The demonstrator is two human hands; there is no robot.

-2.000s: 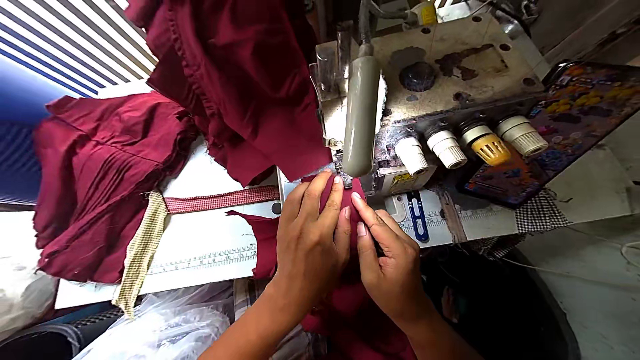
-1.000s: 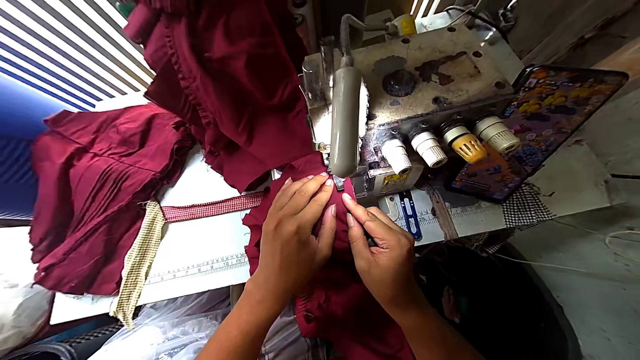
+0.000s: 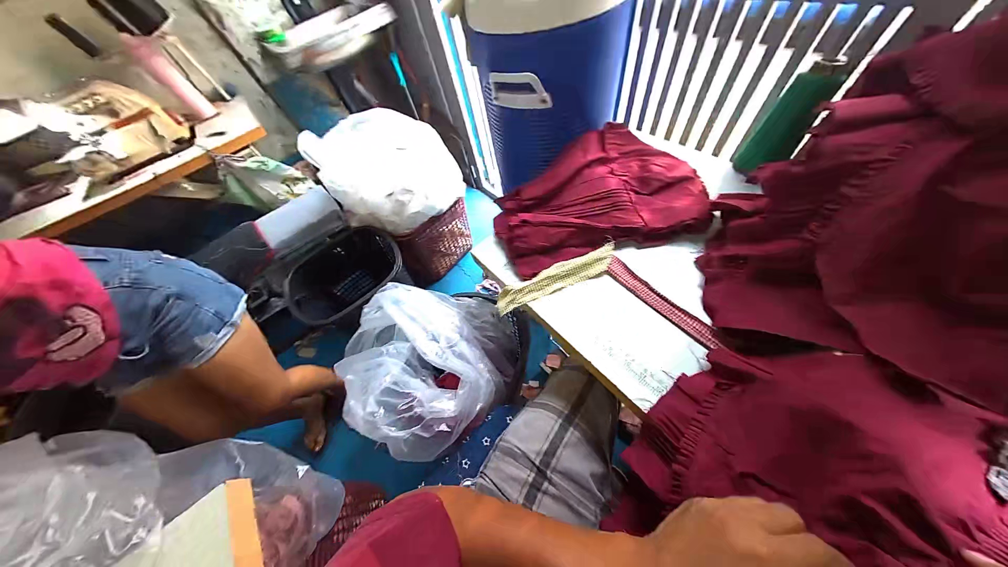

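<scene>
My left hand point(image 3: 744, 535) lies at the bottom right, on or just over gathered maroon fabric point(image 3: 795, 441); its fingertips are cut off by the frame edge, so its grip is unclear. At the lower right corner a sliver of skin shows, too little to tell my right hand's state. More maroon cloth point(image 3: 882, 236) is heaped at the right. A gathered maroon piece point(image 3: 606, 197) lies on the white table point(image 3: 598, 331), beside a yellow checked strip point(image 3: 559, 277) and a red checked strip point(image 3: 661, 303). The sewing machine is out of view.
Left of the table stand a clear plastic bag point(image 3: 425, 370), a black basket point(image 3: 342, 272) and a woven basket point(image 3: 441, 240) under a white bag point(image 3: 386, 169). A blue cooler point(image 3: 551, 87) stands behind. Another person point(image 3: 173, 315) in denim shorts is at the left. A green thread cone point(image 3: 791, 118) stands at the back.
The view has swung far to the left, away from the sewing machine. Earlier both hands pressed maroon fabric beside the needle area; now my left hand is at the bottom edge.
</scene>
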